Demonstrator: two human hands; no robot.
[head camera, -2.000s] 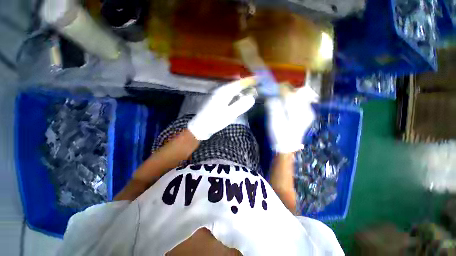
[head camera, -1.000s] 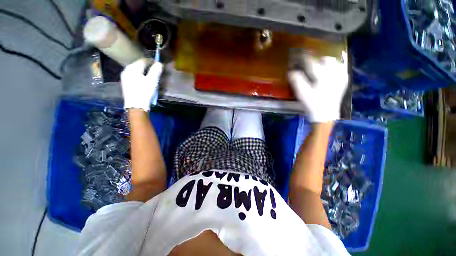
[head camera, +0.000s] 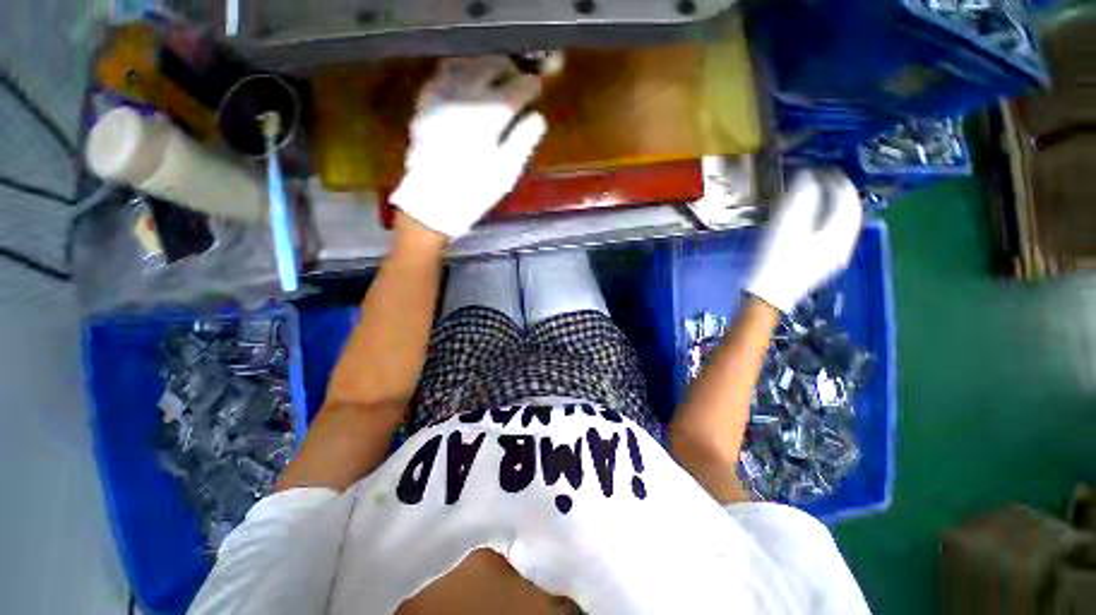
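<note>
My left hand (head camera: 469, 150), in a white glove, reaches over the yellow pad (head camera: 637, 108) with its fingertips at the small shiny metal fixture (head camera: 543, 60) at the machine's front edge. Whether its fingers hold a piece cannot be told. My right hand (head camera: 808, 240), gloved and slightly blurred, is above the back part of the right-hand blue bin (head camera: 887, 360), over small silver-grey metal pieces (head camera: 799, 421). No piece is clearly visible in it. The light-blue brush handle (head camera: 280, 222) stands out of the dark round cup (head camera: 258, 114).
A white bottle (head camera: 168, 162) lies left of the cup. The red strip (head camera: 601, 189) runs along the bench front. The grey machine bed (head camera: 481, 22) spans the top. The left-hand blue bin (head camera: 114, 421) holds metal pieces. More blue totes (head camera: 889, 60) stand at the upper right.
My left hand has moved from the brush beside the cup to the fixture; the brush stands in the cup. My right hand has moved from the yellow pad to above the right-hand bin.
</note>
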